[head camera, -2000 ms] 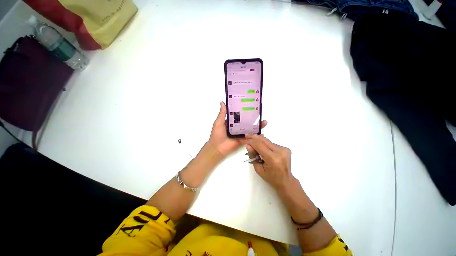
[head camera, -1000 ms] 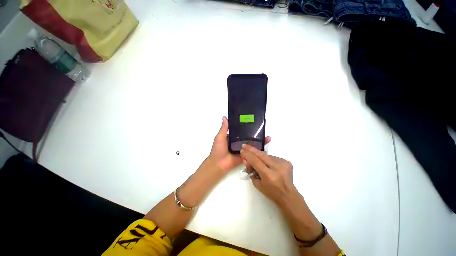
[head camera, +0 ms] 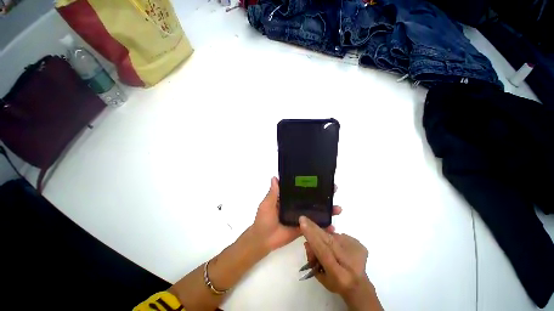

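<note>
A smartphone [head camera: 307, 155] is held upright in front of me, its screen dark with one green box. My left hand [head camera: 273, 220] is shut on its lower end, thumb on the left edge and fingertips showing at the right edge. My right hand [head camera: 338, 258] is just below, a fingertip at the bottom of the screen. Thread snips [head camera: 309, 271] are held inside my right hand, with only the silvery tips showing at its left side.
A black garment [head camera: 484, 158] lies on the white table [head camera: 152, 176] at right. Denim garments [head camera: 389, 37] lie at the far edge. A yellow and red bag [head camera: 143, 36], a water bottle [head camera: 96, 75] and a maroon handbag [head camera: 51, 115] stand at left. A small white bottle [head camera: 520, 75] is far right.
The screen has gone from a lit chat page to dark with a green box. The phone and both hands sit lower in view. More of the denim shows at the top.
</note>
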